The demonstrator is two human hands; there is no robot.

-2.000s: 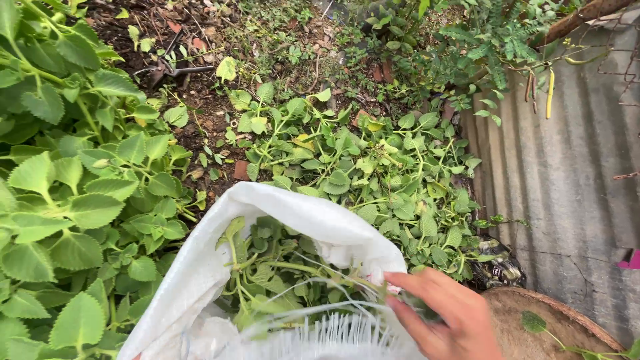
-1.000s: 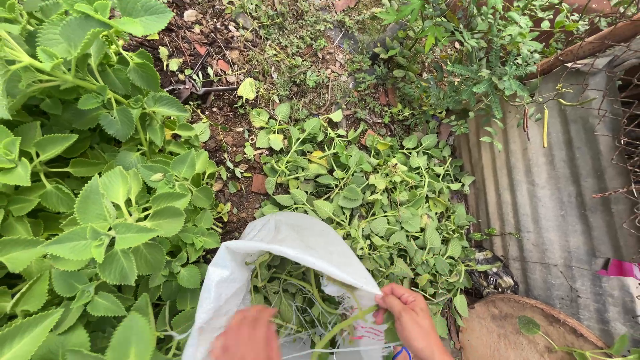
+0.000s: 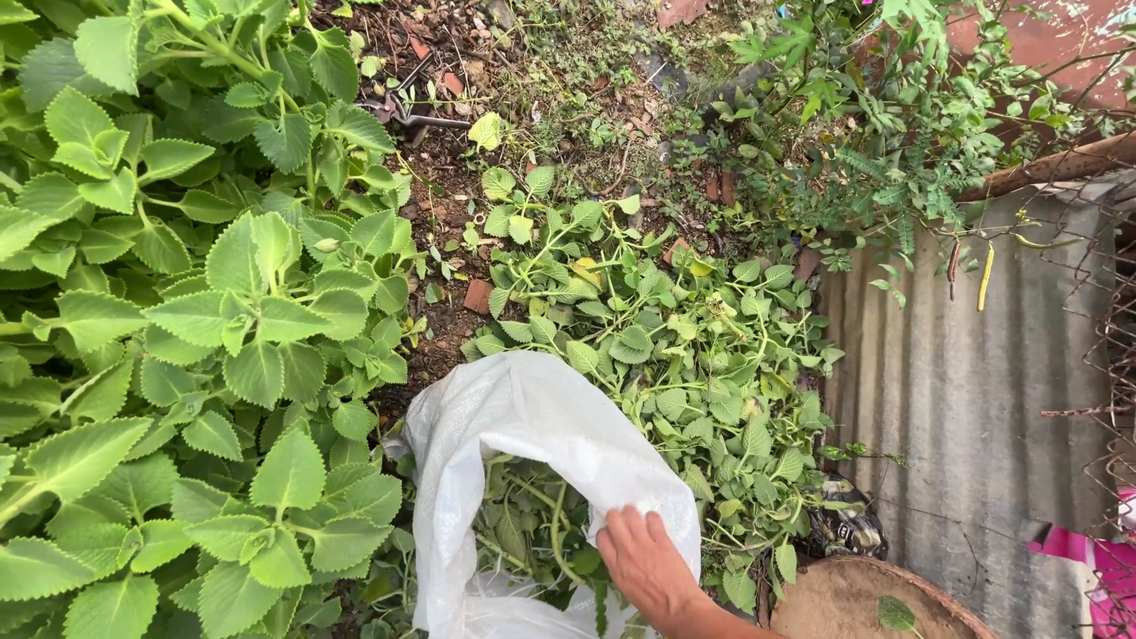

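A white woven plastic sack (image 3: 524,404) stands with its mouth wide at the bottom centre, and leafy green cuttings (image 3: 532,524) lie inside it. My right hand (image 3: 646,561) grips the right side of the sack's rim, fingers bent over the fabric. Just beyond the sack, a heap of cut leafy stems (image 3: 683,355) covers the soil. Growing plants with thick, scalloped leaves (image 3: 257,319) fill the left side. My left hand is out of the frame.
Corrugated metal sheeting (image 3: 958,382) lies at the right beside rusty wire mesh (image 3: 1120,355). A round brown slab (image 3: 870,603) and a crumpled dark plastic bag (image 3: 848,524) sit at the lower right. Pruning shears (image 3: 413,114) appear to rest on the soil. A brick piece (image 3: 477,296) is near the heap.
My left hand, seen at the sack's mouth a second ago, has gone out of view. My right hand is still on the rim. The thick stem near it now sits lower in the sack.
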